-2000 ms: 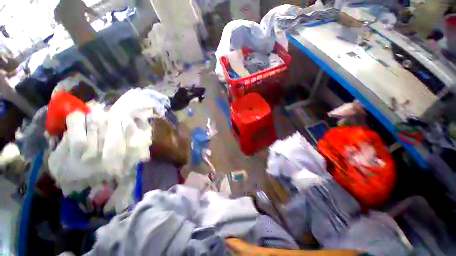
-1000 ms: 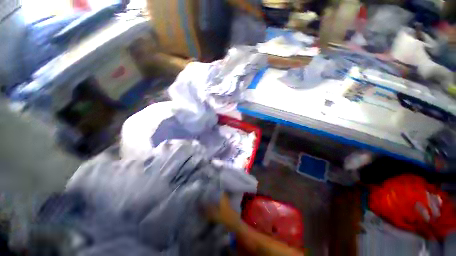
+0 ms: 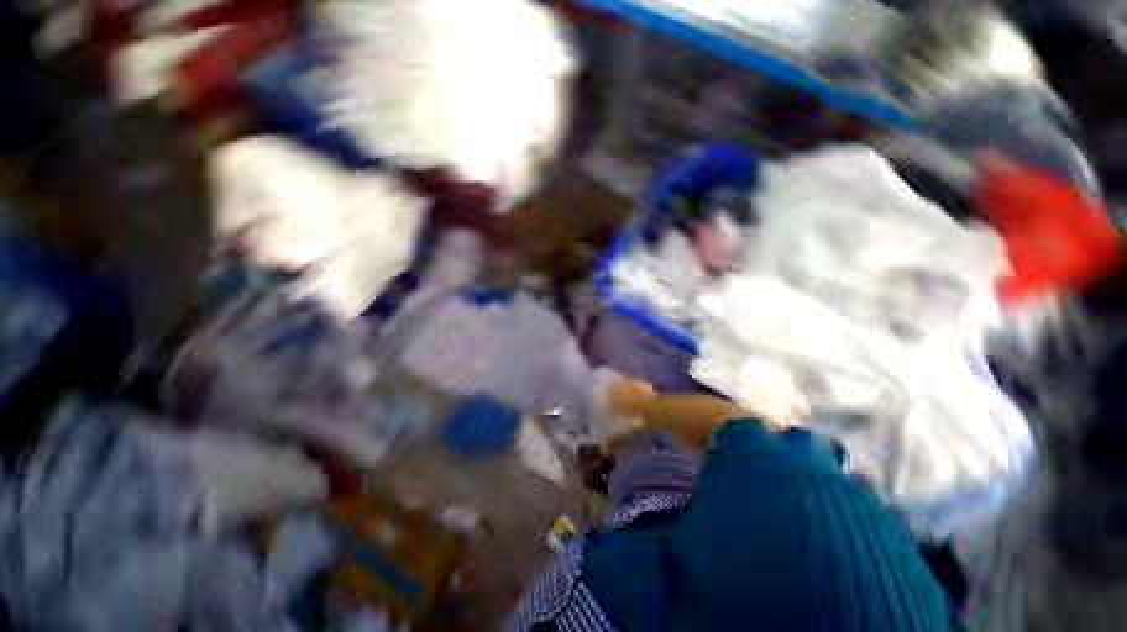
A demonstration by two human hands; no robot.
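Note:
The view is strongly blurred. A bare arm or hand (image 3: 674, 411) shows near the centre, above a teal pleated garment (image 3: 779, 531). I cannot tell which hand it is, or whether it holds anything. No second hand can be made out. A large heap of white cloth (image 3: 877, 333) lies right of the arm, beside and partly over a blue bin (image 3: 612, 266). Pale grey cloth (image 3: 494, 352) lies to the left of the arm.
Bright white cloth (image 3: 451, 93) is heaped at the top, with another white piece (image 3: 315, 216) below left. Grey-blue cloth (image 3: 111, 519) lies at lower left. A red bag-like thing (image 3: 1044, 228) is at right. A blue table edge (image 3: 766, 62) crosses the top. Scraps lie on the floor (image 3: 507, 519).
The view has swung away from the red crate, red stool and white table, down to the cloth heaps and blue bin. The grey-blue bundle held in front is no longer seen in a hand.

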